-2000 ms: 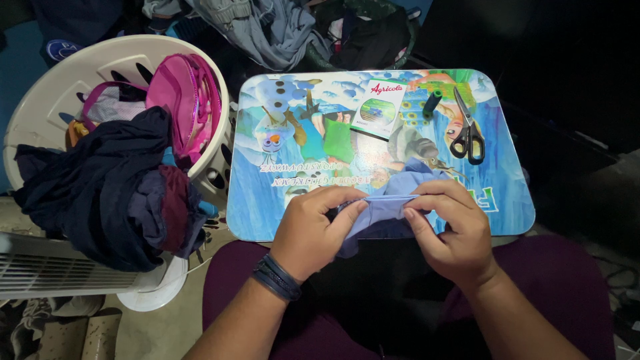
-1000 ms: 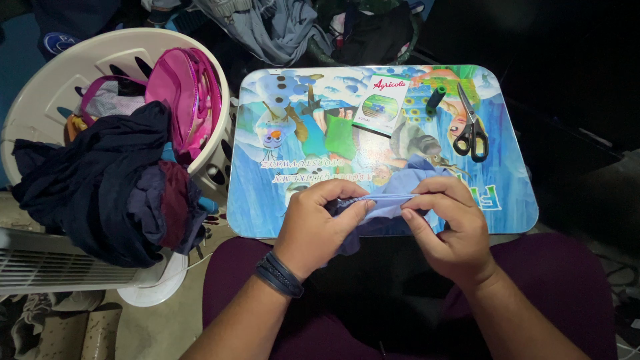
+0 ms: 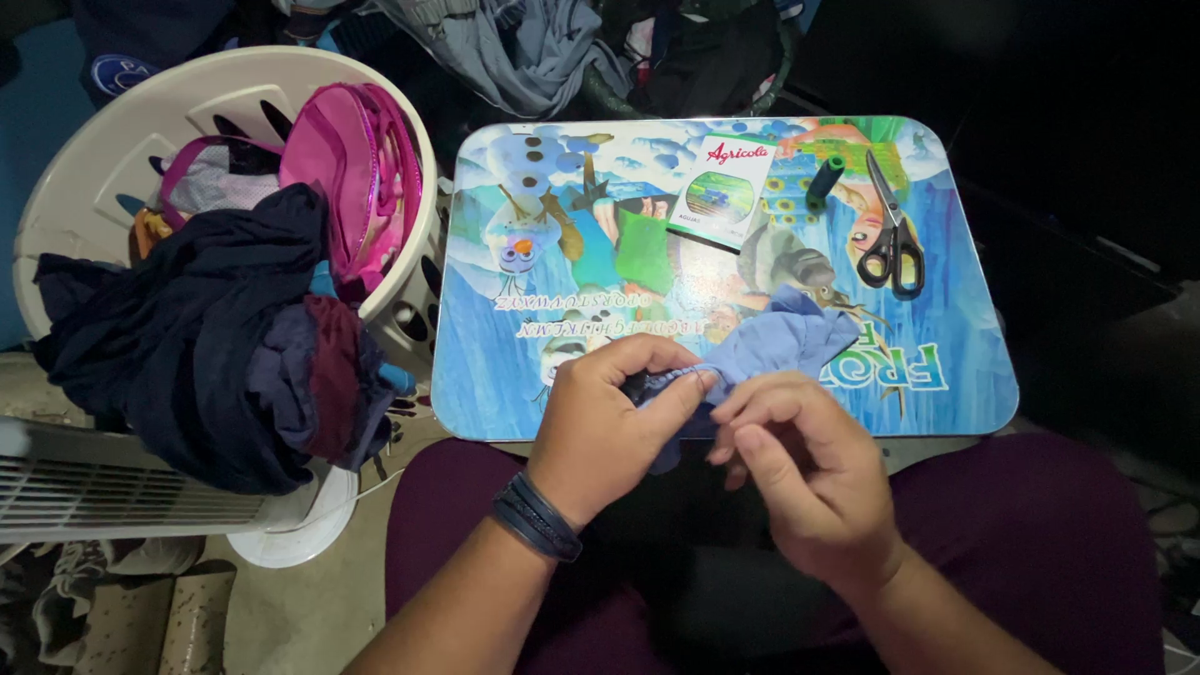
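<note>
My left hand (image 3: 623,412), with a dark band at the wrist, pinches a gathered edge of light blue cloth (image 3: 783,336) between thumb and fingers. The cloth lies partly over the near side of a small printed table (image 3: 947,309). Just right of the pinched edge is my right hand (image 3: 811,459), its thumb and fingers curled close together; whether a needle or thread is between them cannot be seen. Beyond the hands on the table rest a needle packet (image 3: 720,192), a dark green thread spool (image 3: 825,178) and black-handled scissors (image 3: 891,234).
At the left stands a cream plastic laundry basket (image 3: 80,187) holding dark clothes (image 3: 187,328) and a pink bag (image 3: 328,178). A white fan (image 3: 141,478) is below it, with shoes (image 3: 141,609) on the floor. More clothes (image 3: 525,56) are heaped behind the table.
My right hand has let go of the cloth edge and moved slightly down, away from it. More of the light blue cloth shows on the table. My left hand still pinches the edge.
</note>
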